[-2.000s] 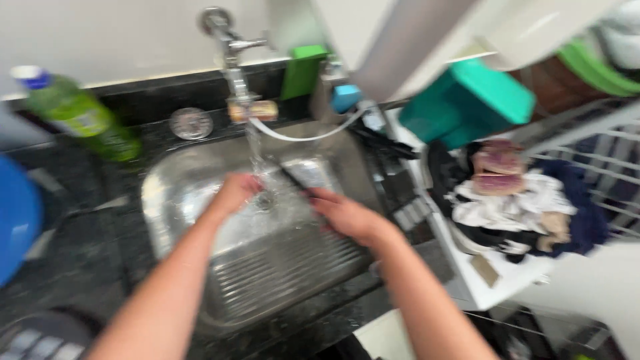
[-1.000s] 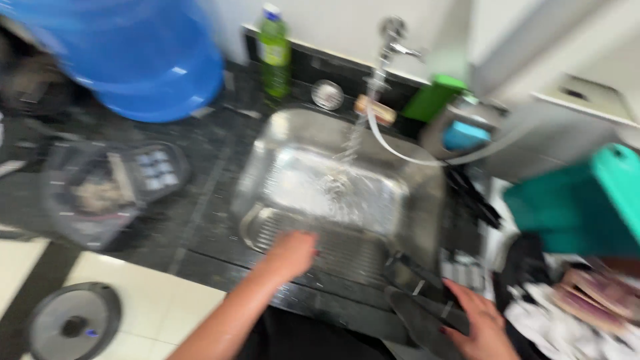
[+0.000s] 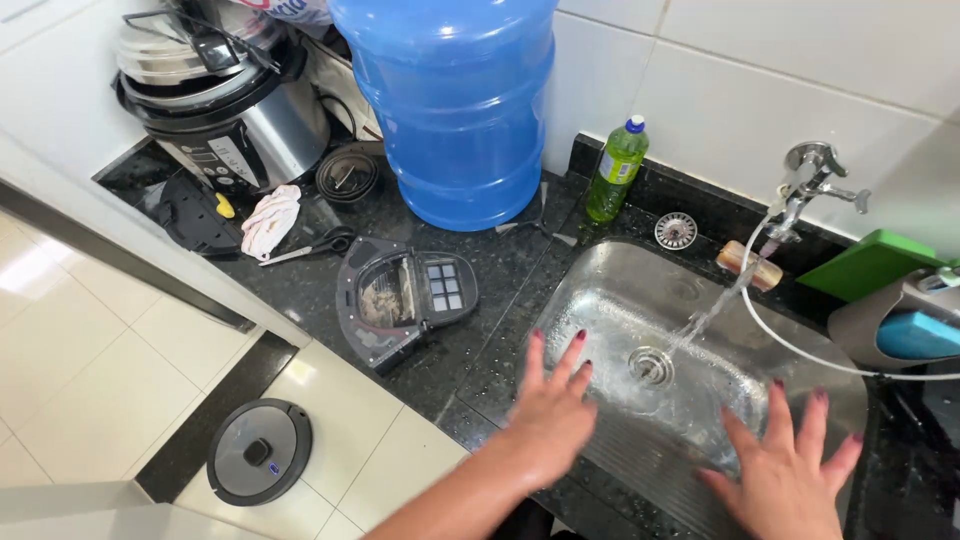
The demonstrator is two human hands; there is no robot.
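Observation:
My left hand (image 3: 553,409), fingers spread and holding nothing, is over the left front rim of the stainless steel sink (image 3: 637,450). My right hand (image 3: 787,472), also spread and empty, hovers over the sink's ribbed front right part. Water pours from the wall faucet (image 3: 810,180) towards the sink's drain (image 3: 651,367). Left of the sink, on the black stone counter, lies a robot vacuum's dustbin (image 3: 386,300), its inside showing debris beside a gridded filter (image 3: 444,287). A drain strainer (image 3: 676,231) and a sponge (image 3: 750,265) sit behind the sink.
A blue water jug (image 3: 457,112), a green bottle (image 3: 616,171) and an electric pressure cooker (image 3: 225,112) stand at the back. Scissors (image 3: 315,246) lie near a crumpled cloth (image 3: 271,223). A robot vacuum (image 3: 259,451) is on the floor. A white hose (image 3: 780,345) crosses the sink's right side.
The dark object near my right hand one second ago is out of that hand now. Both hands have spread their fingers over the sink. The view has swung left.

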